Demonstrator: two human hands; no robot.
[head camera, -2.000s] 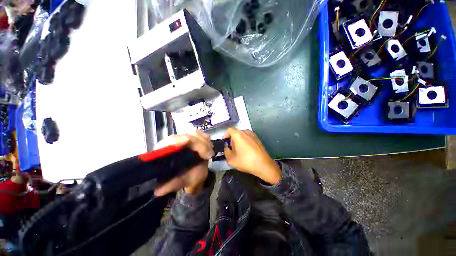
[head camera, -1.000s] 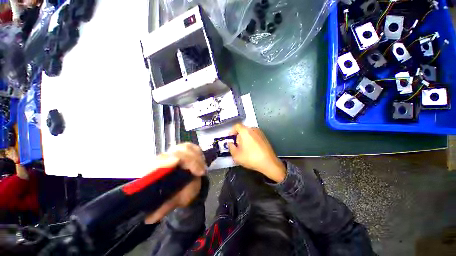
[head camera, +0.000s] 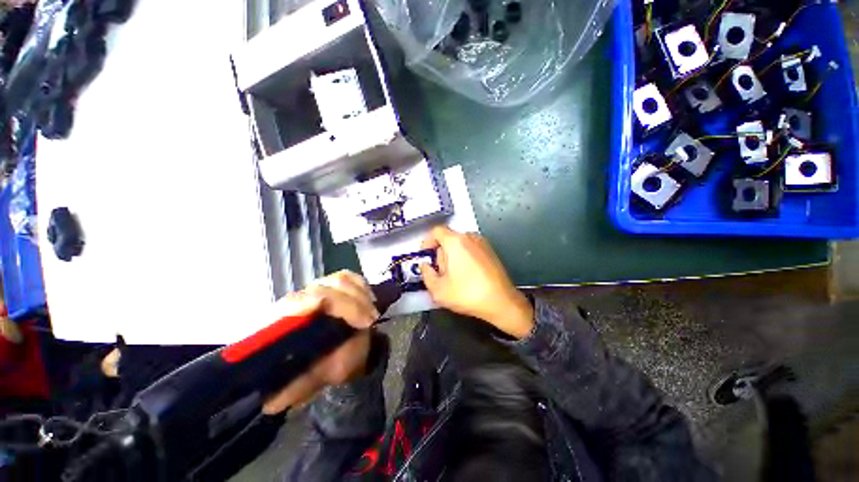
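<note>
My left hand (head camera: 330, 315) is closed around the electric screwdriver (head camera: 247, 362), black with a red strip. Its tip reaches the left side of a small motor unit (head camera: 412, 270); whether it sits on a screw I cannot tell. The unit has a silver face with a round hole and black around it, and lies on the white work pad (head camera: 461, 202). My right hand (head camera: 474, 282) grips the unit's right side with thumb and fingers, hiding part of it. The screw feeder (head camera: 330, 165) stands just behind, with small screws at its near end.
A blue bin (head camera: 697, 226) of motors with leads is at the right. A clear plastic bag (head camera: 499, 71) with black parts lies behind. White sheets (head camera: 155, 188) at left hold black housings (head camera: 66, 232). Part of another person, a hand (head camera: 111, 361), shows at lower left.
Two seconds ago the unit looked dark in my right fingers; its silver face now shows on the pad. The feeder's inner plate has swung up. A dark object has appeared at lower right.
</note>
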